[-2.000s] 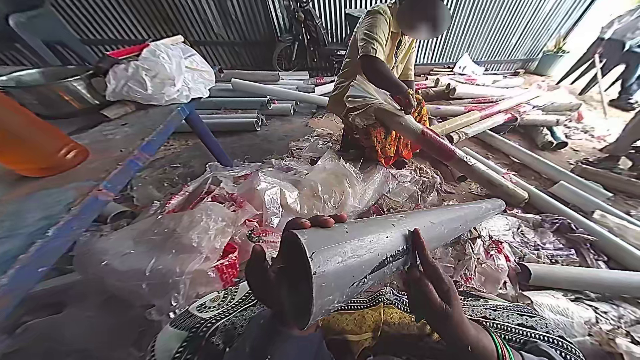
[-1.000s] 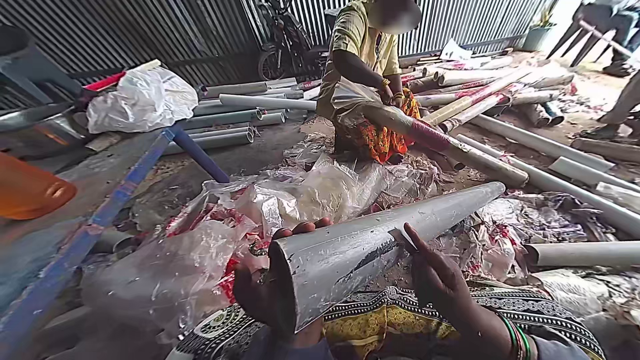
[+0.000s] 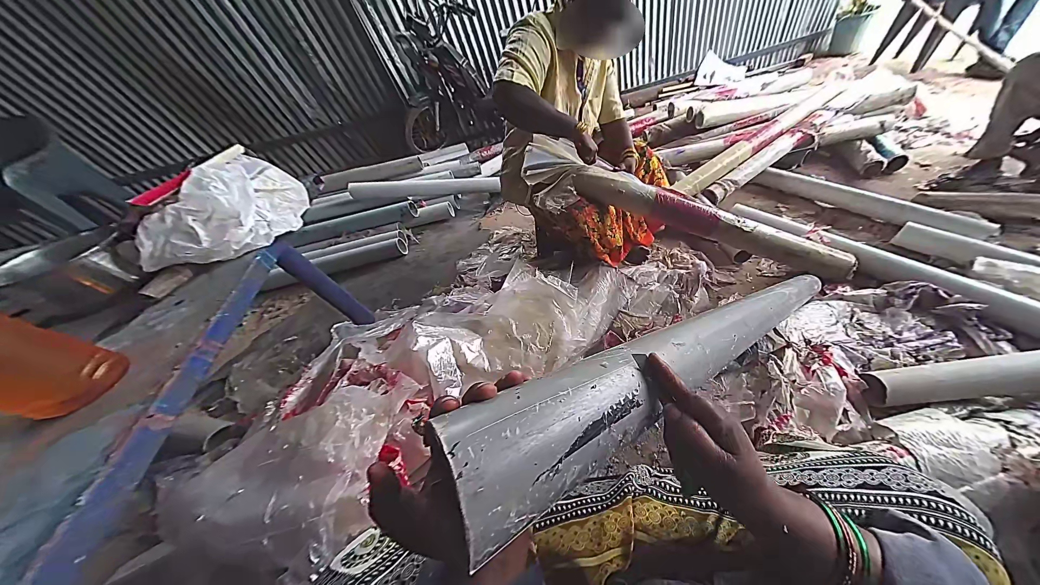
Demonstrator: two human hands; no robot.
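Observation:
A grey plastic pipe (image 3: 585, 414) lies slantwise over my lap, its open end toward me on the left and its far end up to the right. My left hand (image 3: 431, 496) grips the pipe by the open end, with fingertips showing over the top edge and the palm below. On the pipe's right side, my right hand (image 3: 723, 455) holds a small thin blade-like piece (image 3: 642, 363), pinched under the index finger against the surface. A dark scraped patch marks the pipe between my hands. Patterned cloth (image 3: 601, 528) covers my lap under the pipe.
Crumpled clear plastic film (image 3: 504, 325) lies beyond the pipe. A co-worker (image 3: 561, 89) sits ahead, handling a film-wrapped pipe (image 3: 715, 223). More pipes (image 3: 877, 195) lie right and behind. At left are a blue metal frame (image 3: 175, 382), an orange container (image 3: 53, 366) and a white plastic bag (image 3: 223, 207).
My right hand and the small piece have shifted along the pipe's upper side, away from the dark patch. My left hand keeps its hold at the open end.

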